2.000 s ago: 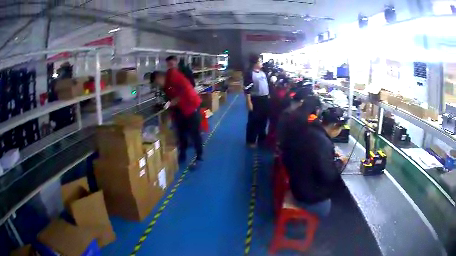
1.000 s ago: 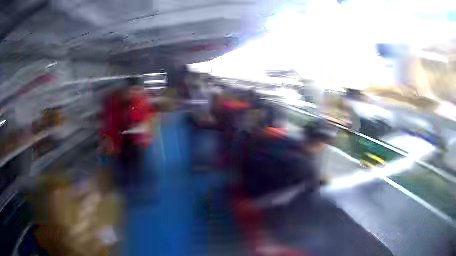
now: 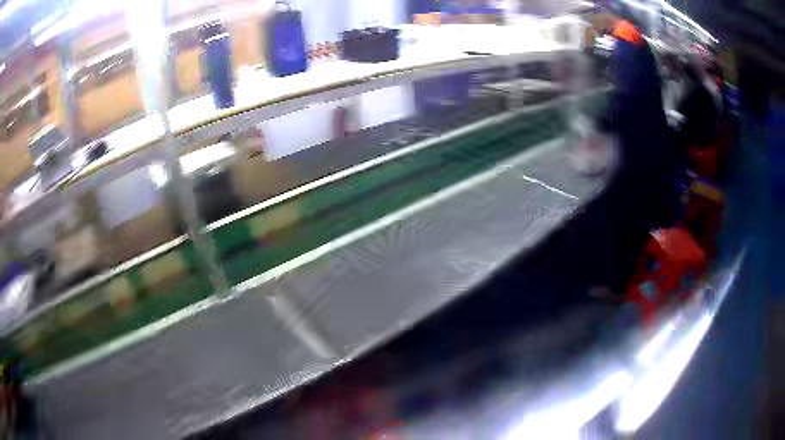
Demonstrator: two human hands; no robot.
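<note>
The frame is strongly blurred. A long grey worktable runs from the lower left to the upper right. A narrow pale strip lies across its surface, too blurred to show holes. A bright white elongated shape shows at the lower right over the dark floor area; I cannot tell what it is or whether it is held. Neither my left hand nor my right hand can be made out.
A green conveyor belt runs along the table's far side, with a shelf above it holding dark and blue items. A person in dark clothing is at the table's far end. A red stool stands at the right.
The view has swung to the right, from the blue aisle to the worktable and conveyor. The seated person now shows further right. The bright shape has shifted to the lower right.
</note>
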